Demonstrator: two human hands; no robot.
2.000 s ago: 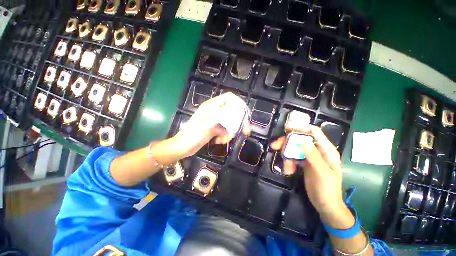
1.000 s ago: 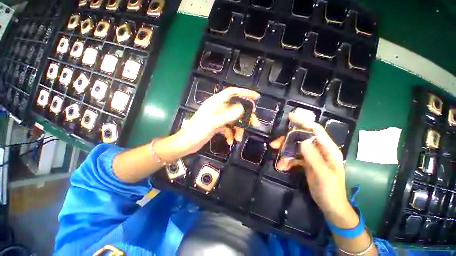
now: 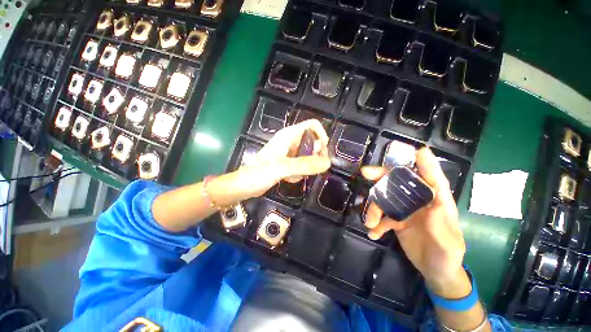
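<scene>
My left hand (image 3: 288,162) is over the left part of the centre tray (image 3: 311,262) and holds a watch head (image 3: 306,144) tilted nearly edge-on between thumb and fingers. Its face is mostly hidden. My right hand (image 3: 431,227), with a blue wristband, holds a second watch head (image 3: 402,192) by its edges over the tray. Its black glass faces up, with reflections and small light marks. The tray's pockets hold dark watches face up. Two gold watches (image 3: 273,228) lie case back up in the near left pockets.
The left tray (image 3: 173,120) holds rows of gold and whitish watch backs, with a far-left tray (image 3: 32,81) of darker contents beyond it. A white paper slip (image 3: 498,194) lies on the green mat right of the centre tray. A right tray (image 3: 518,259) holds a few gold watches.
Both watch faces were lit white or bluish, then dark. My left hand has turned its watch nearly edge-on. My right hand has tilted its watch so the black face shows more fully.
</scene>
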